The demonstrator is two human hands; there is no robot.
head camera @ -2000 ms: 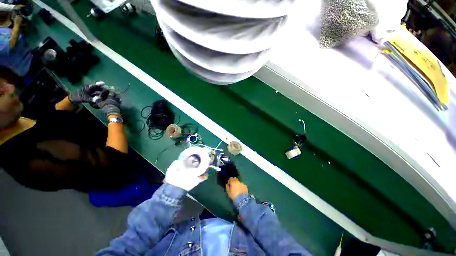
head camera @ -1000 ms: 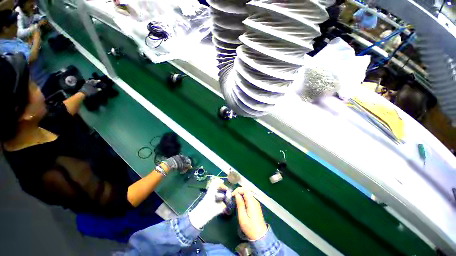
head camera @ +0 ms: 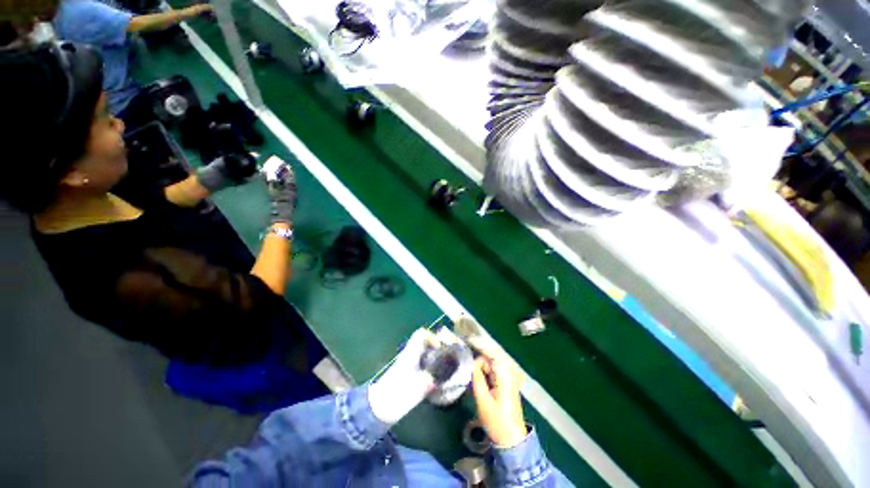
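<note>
My left hand (head camera: 403, 378), in a white glove, is shut on a round motor unit (head camera: 445, 368) with a dark centre and silver rim. My right hand (head camera: 501, 396), bare, is at the unit's right side with its fingers bent; whether it grips anything is hidden. A small tan ring (head camera: 466, 328) lies by the white rail just beyond my hands. Another metal ring (head camera: 475, 437) lies on the green bench below my hands, with a silver round part (head camera: 470, 469) near my right sleeve.
A coworker in black (head camera: 143, 276) sits at the left, gloved hands holding a small pale part. Black loops (head camera: 346, 252) lie on the bench. The green conveyor (head camera: 611, 381) carries spaced units. A ribbed duct (head camera: 611, 114) hangs overhead beside the white shelf (head camera: 668, 257).
The view has shifted, so the scene sits differently. The coworker's hands have drawn back from the bench parts near me and now hold a pale part. The unit in my left hand now shows its round face.
</note>
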